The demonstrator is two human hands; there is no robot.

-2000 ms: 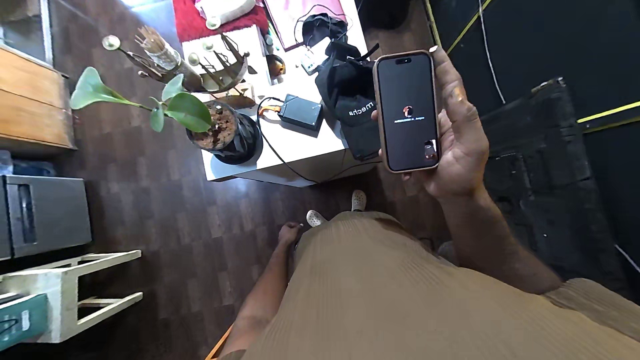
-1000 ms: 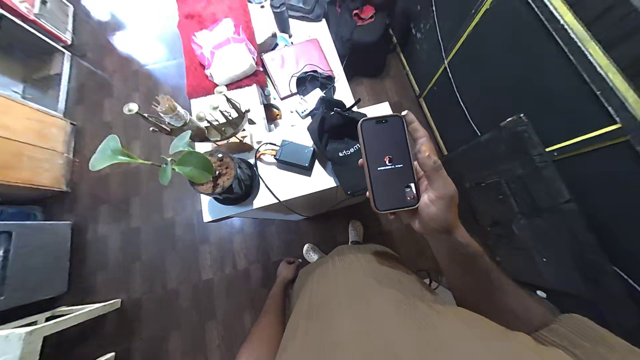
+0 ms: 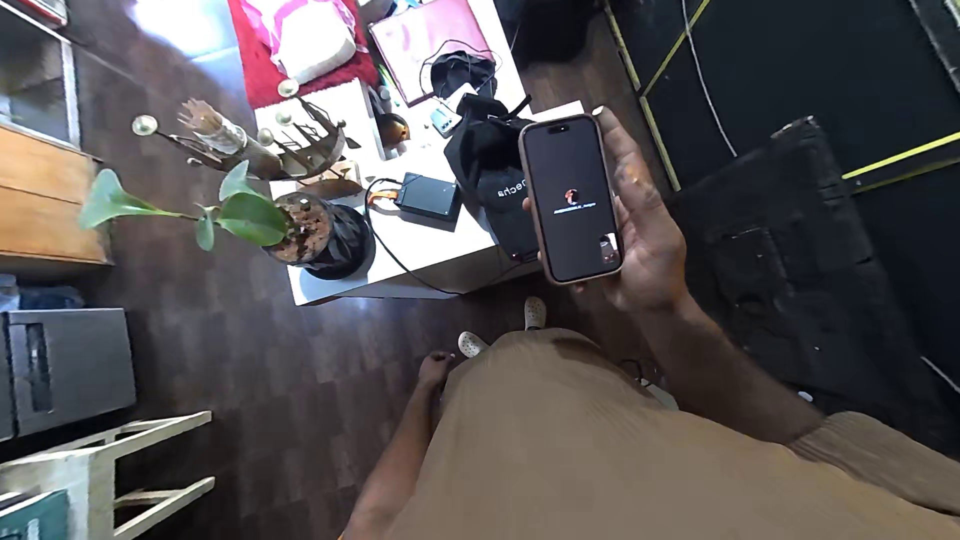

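My right hand (image 3: 649, 225) holds a smartphone (image 3: 571, 240) in a brown case, its dark screen facing up with a small logo, some writing and a small inset picture. The phone is above the right end of a white table (image 3: 442, 262), beside a black fabric bag (image 3: 487, 161). My left hand (image 3: 436, 369) hangs low at my left side near my white shoes (image 3: 472, 344); its fingers look loosely curled, and whether they hold anything is hard to tell. A black box (image 3: 427, 196) with a cable lies on the table, near a potted plant (image 3: 304, 229).
A metal boat-shaped ornament (image 3: 311, 150), a pink folder (image 3: 427, 45) and a red cloth (image 3: 262, 75) are on the table. A white wooden stand (image 3: 101, 480) and a grey cabinet (image 3: 71, 371) are at the left. Black panels (image 3: 795, 67) with yellow edges line the right.
The view has shifted somewhat. My right hand still holds the phone, and my left hand still hangs at my side.
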